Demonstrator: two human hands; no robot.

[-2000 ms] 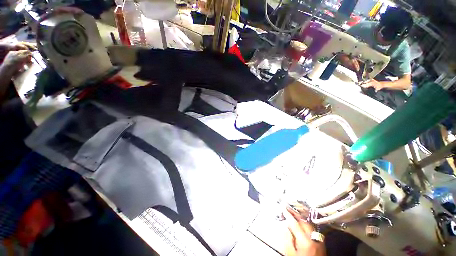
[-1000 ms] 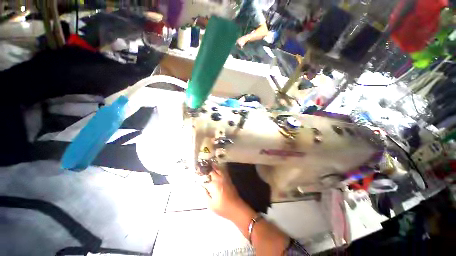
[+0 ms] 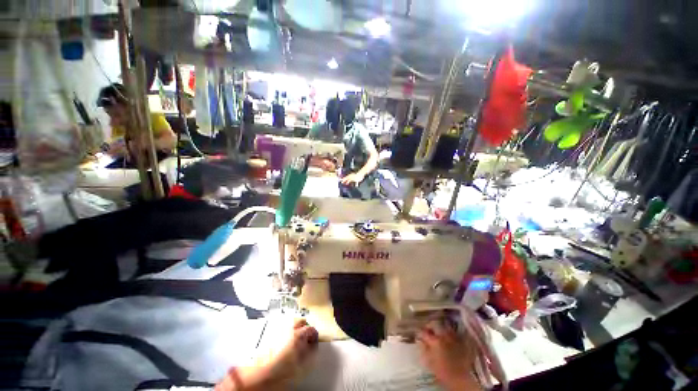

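Observation:
The white sewing machine (image 3: 413,258) with "HIKARI" lettering stands in front of me. Pale grey-white garment panels with dark bands (image 3: 130,328) lie left of its needle area. My left hand (image 3: 279,359) is at the lower centre, its fingertips bunched just right of and below the presser foot (image 3: 287,304). My right hand (image 3: 448,353) is at the right end of the machine bed, beside hanging pale strips (image 3: 481,344). The picture is too blurred to tell whether either hand grips anything. A dark cloth scrap (image 3: 356,305) sits under the machine arm.
A blue lamp paddle (image 3: 210,246) and a green holder (image 3: 291,192) rise by the machine's left end. Black cloth (image 3: 138,229) lies at the back left. Red bags (image 3: 511,275) are beside the handwheel end. Two people sit at machines beyond.
The view has swung right and up. My right hand has moved from the needle area to the machine's right end. My left hand now shows near the presser foot.

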